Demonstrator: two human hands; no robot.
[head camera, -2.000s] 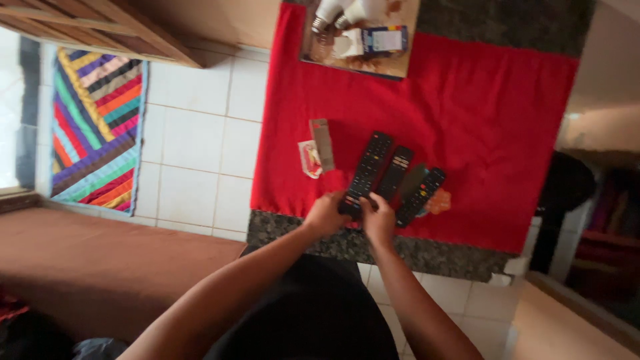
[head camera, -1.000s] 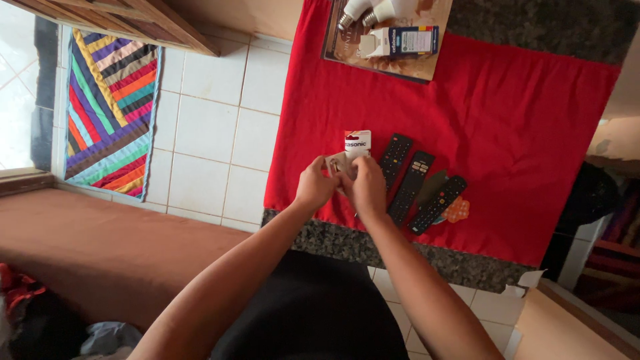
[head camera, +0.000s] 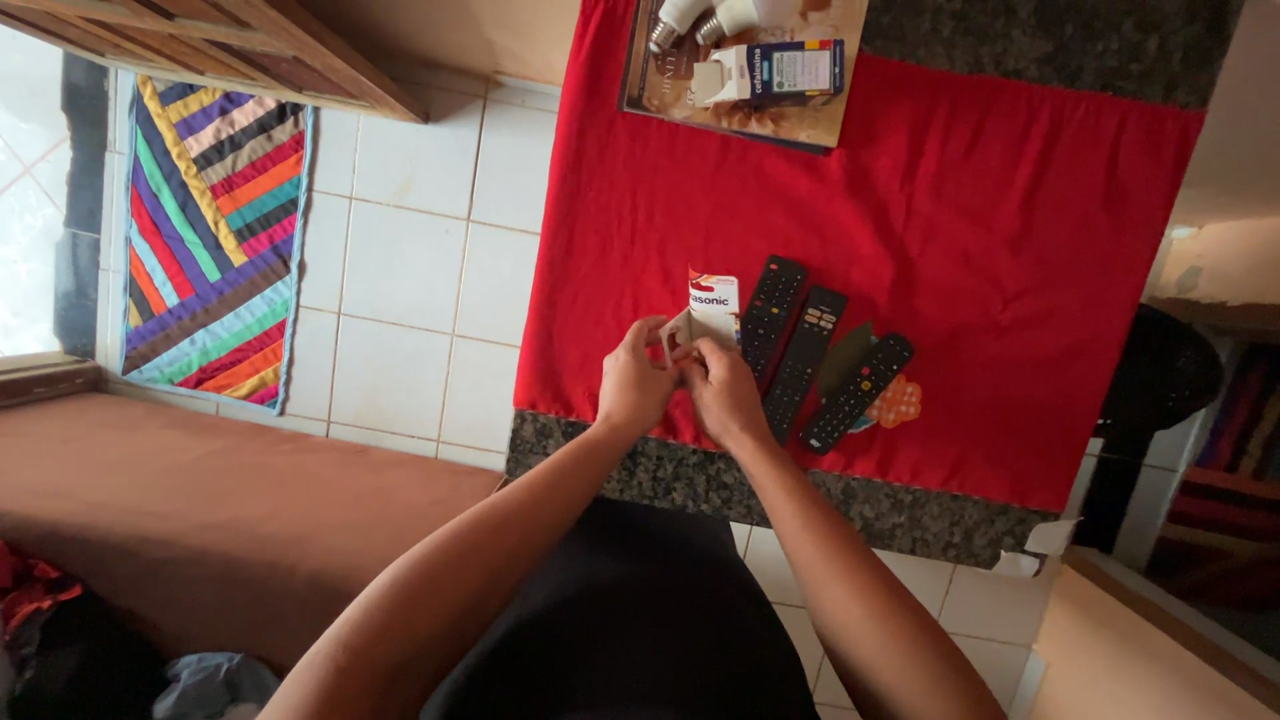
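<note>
Both my left hand (head camera: 637, 378) and my right hand (head camera: 722, 388) grip a Panasonic battery card package (head camera: 714, 308), its printed top standing out above my fingers. A folded or torn cardboard flap shows between my fingertips; whether batteries are inside is hidden. Just right of my right hand lies a black remote control (head camera: 773, 312). Beside it are a second black remote control (head camera: 805, 360) and a third black remote control (head camera: 857, 394), all slanted on the red cloth (head camera: 960, 260).
At the cloth's far edge, a magazine (head camera: 735, 125) bears light bulbs (head camera: 720, 18) and an opened medicine box (head camera: 790, 72). The dark granite tabletop edge (head camera: 900, 505) runs near my body. A brown padded bench (head camera: 250, 490) and a striped rug (head camera: 215, 240) are at the left.
Two seconds ago my hands were at the lower end of the leftmost remote, and the card package lay on the cloth. Now both hands hold the package, as they did one second ago.
</note>
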